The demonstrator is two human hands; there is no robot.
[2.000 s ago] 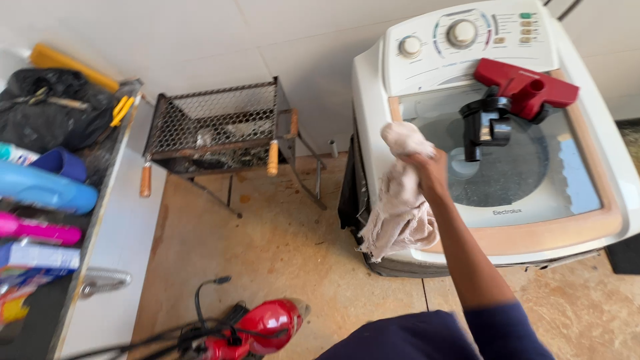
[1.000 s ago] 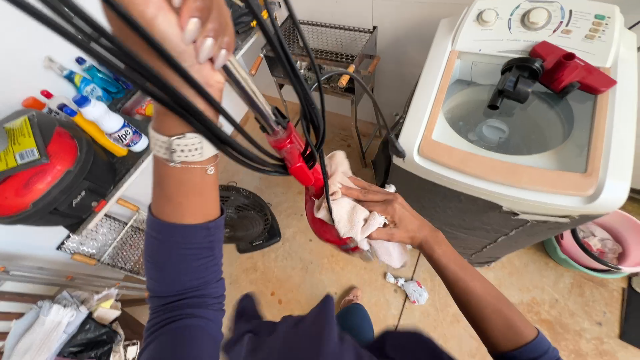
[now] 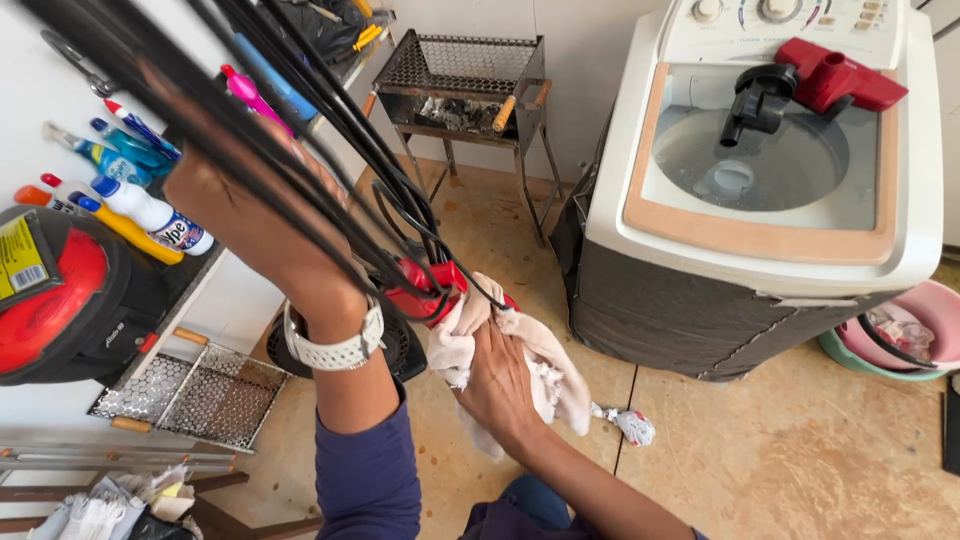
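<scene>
My left hand (image 3: 247, 187), blurred and partly behind black cords (image 3: 315, 150), is raised around the upper part of a red appliance (image 3: 427, 289), likely a vacuum cleaner; its fingers are mostly hidden. Below it, my right hand (image 3: 499, 375) presses a pale pink cloth (image 3: 559, 349) against the appliance's red body, most of which the cloth covers. A red floor nozzle (image 3: 840, 75) and a black plastic fitting (image 3: 757, 101) lie on the lid of the top-loading washing machine (image 3: 761, 240) at the right.
Cleaning bottles (image 3: 154, 214) and a red-and-black vacuum canister (image 3: 60, 300) stand on the left counter. A metal charcoal grill (image 3: 465, 82) is by the wall. Wire grill grates (image 3: 217, 394) lie lower left. A knotted plastic bag (image 3: 634, 427) is on the floor; pink and green basins (image 3: 930, 322) sit at right.
Two seconds ago my right hand held the cloth beside the washing machine and the red appliance was on the floor. Now the appliance is lifted, with the cloth on it. The cloth has shifted since one second ago.
</scene>
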